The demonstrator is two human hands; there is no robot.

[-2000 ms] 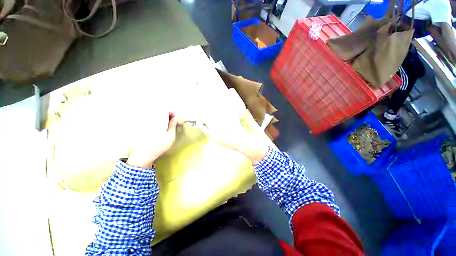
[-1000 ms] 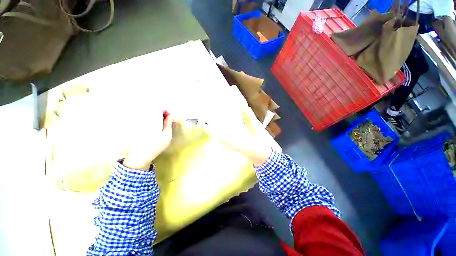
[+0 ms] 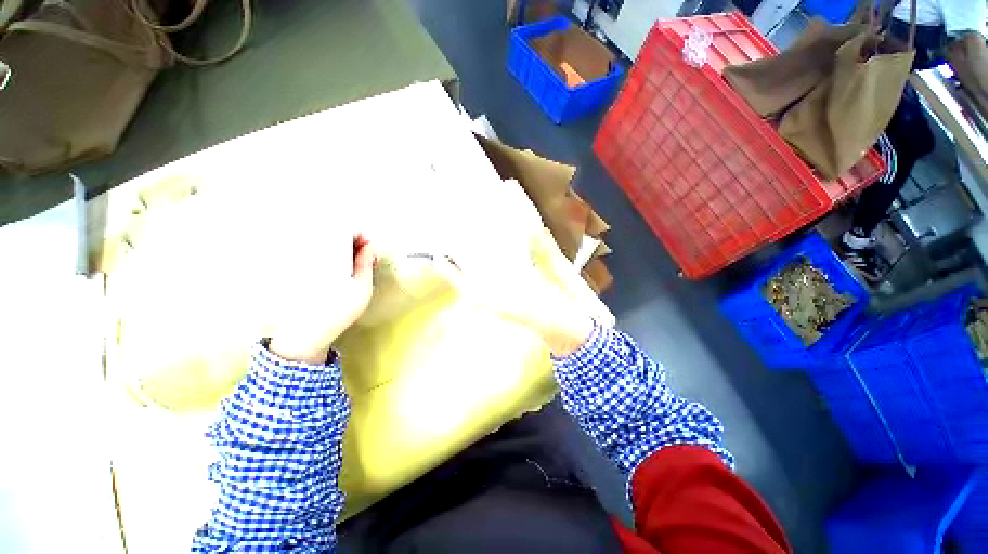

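Yellow fabric (image 3: 433, 400) lies over the pale-covered table in front of me, washed out to white over much of its upper part. My left hand (image 3: 330, 303) rests at its edge, fingers curled at the fabric; glare hides the exact grip. My right hand (image 3: 515, 287) is to the right, strongly overexposed, with its fingers pointing left. A small dark metal tool, apparently thread snips (image 3: 431, 258), shows at the right fingertips, between the two hands. Any thread or seam there cannot be made out.
Brown bags (image 3: 76, 87) lie on a dark green surface (image 3: 336, 65) at upper left. Brown pieces (image 3: 553, 195) hang at the table's right edge. A red crate (image 3: 704, 152) with brown material, blue bins (image 3: 802, 303) and a person's leg (image 3: 894, 162) are at right.
Both hands stay in nearly the same place. The tool between them now shows as a thin, dark curved line, at a slightly different angle. The view has shifted slightly.
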